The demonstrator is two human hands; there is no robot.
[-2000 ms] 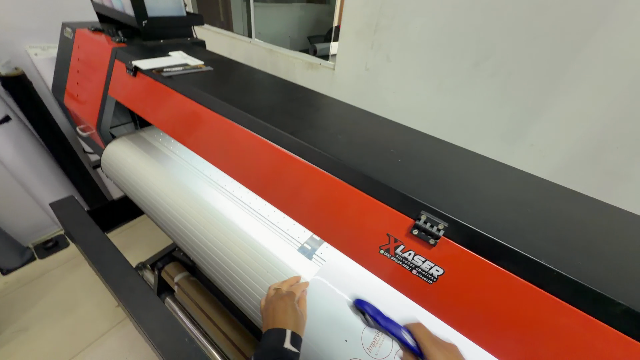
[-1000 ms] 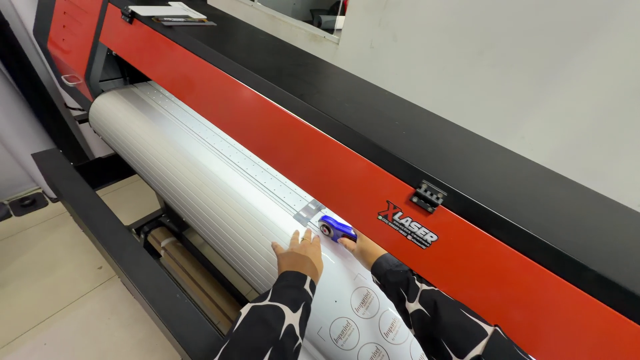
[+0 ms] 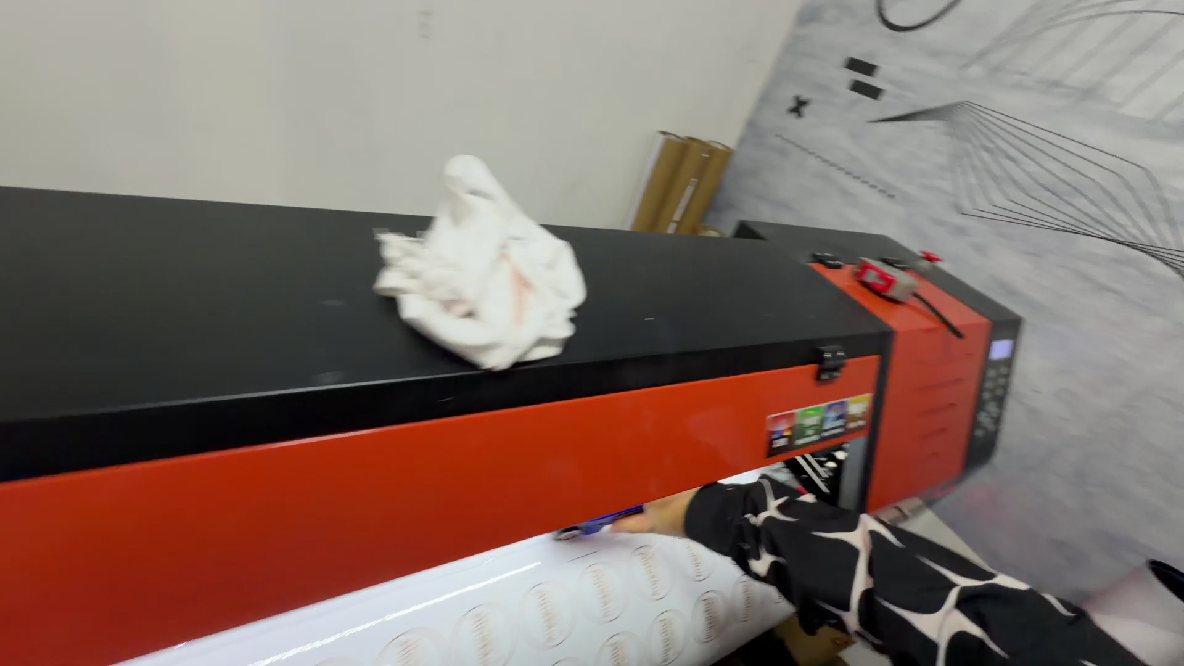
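My right hand [image 3: 659, 516] reaches in at the lower edge of the red front cover [image 3: 444, 476] of a wide-format printer, its fingers closed on a blue-handled rotary cutter [image 3: 599, 524]. The cutter's round head rests at the upper edge of a glossy white printed sheet [image 3: 518, 601], which curves down over the printer's front and bears rows of round logos. A black sleeve with a pale pattern covers my right arm. My left hand is out of the frame.
A crumpled white cloth [image 3: 490, 277] lies on the printer's black top [image 3: 231, 296]. The red end housing [image 3: 925, 398] with a control panel [image 3: 994, 388] stands at the right. Cardboard rolls [image 3: 680, 185] lean against the wall behind. A small grey-and-red object [image 3: 885, 279] sits on the housing.
The view has swung far to the right along the printer. My left hand, on the sheet a second ago, has left the view. The blue cutter is still in my right hand.
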